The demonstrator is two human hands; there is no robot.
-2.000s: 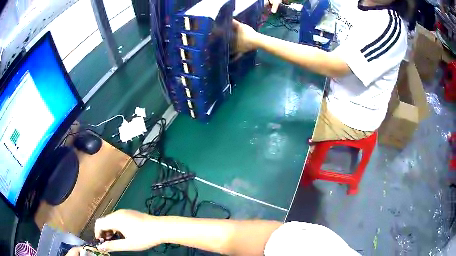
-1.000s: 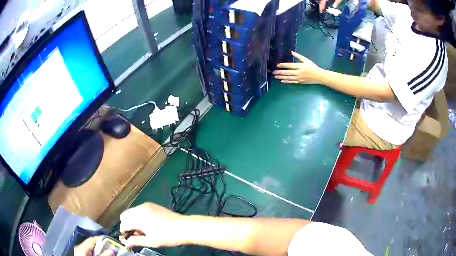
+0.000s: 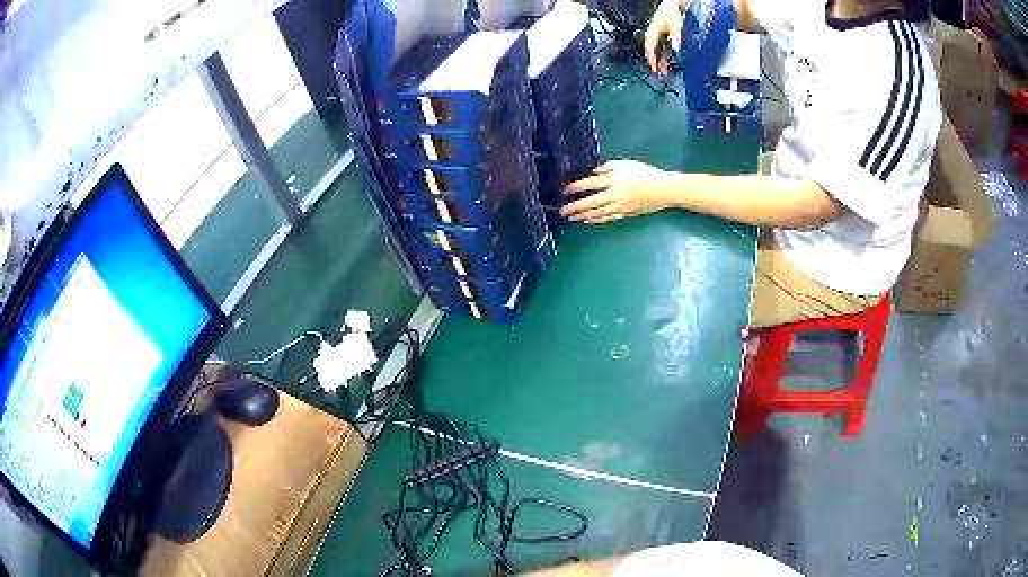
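Neither of my hands is in the picture. Only a strip of my right forearm and a white sleeve show at the bottom edge. Nearest in front, tangled black cables (image 3: 504,526) lie on the green bench (image 3: 631,394), with a narrow black bar, possibly a USB hub (image 3: 451,463), among them. To the left, a monitor (image 3: 107,361) shows a white window on blue. A black mouse (image 3: 245,399) sits on brown cardboard (image 3: 265,479). What my hands hold is hidden below the frame.
Stacked blue boxes (image 3: 473,225) stand at the back, with another stack (image 3: 564,101) beside them. A seated person's hand (image 3: 620,192) reaches to that stack's side. A white adapter (image 3: 344,358) lies near the bench rail. A red stool (image 3: 817,366) is at right.
The view has shifted, and both my hands and the items at them have dropped out below the bottom edge. The other person's reaching hand has moved from the top of the stack to its lower side.
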